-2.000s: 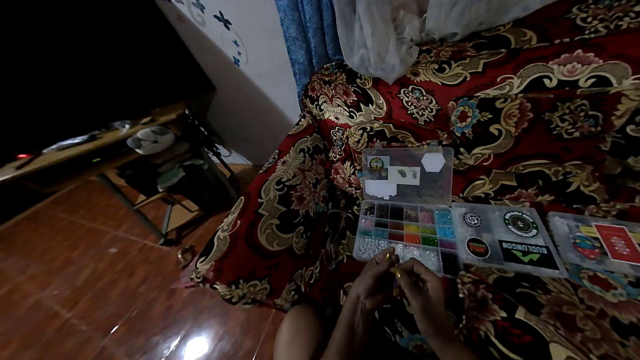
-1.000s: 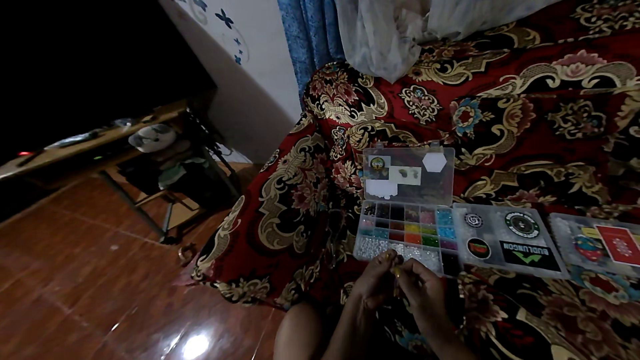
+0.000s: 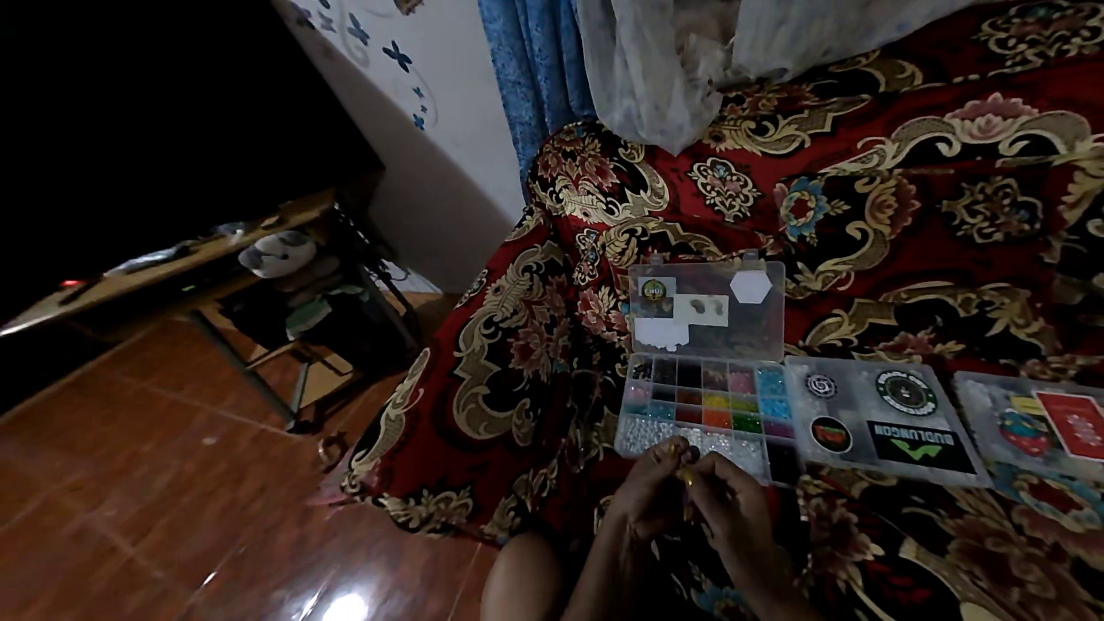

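Note:
An open clear plastic compartment box (image 3: 716, 412) lies on the patterned sofa cover, its cells filled with beads sorted by colour. Clear beads (image 3: 649, 435) fill the long front cells. My left hand (image 3: 649, 492) and my right hand (image 3: 731, 500) meet fingertip to fingertip just in front of the box, overlapping its near edge. Both have thumb and fingers pinched together. Whatever lies between the fingertips is too small and dark to make out. The raised lid (image 3: 707, 341) leans back and carries stickers and paper pieces.
A closed plastic case with stickers (image 3: 893, 461) lies right of the bead box, another case (image 3: 983, 405) farther right. My bare knee (image 3: 526, 578) is at the lower left of my hands. A wooden stand (image 3: 172, 289) with a large dark screen (image 3: 172, 129) stands at the left.
My hands stay together in front of the bead box, with only small shifts of the fingers.

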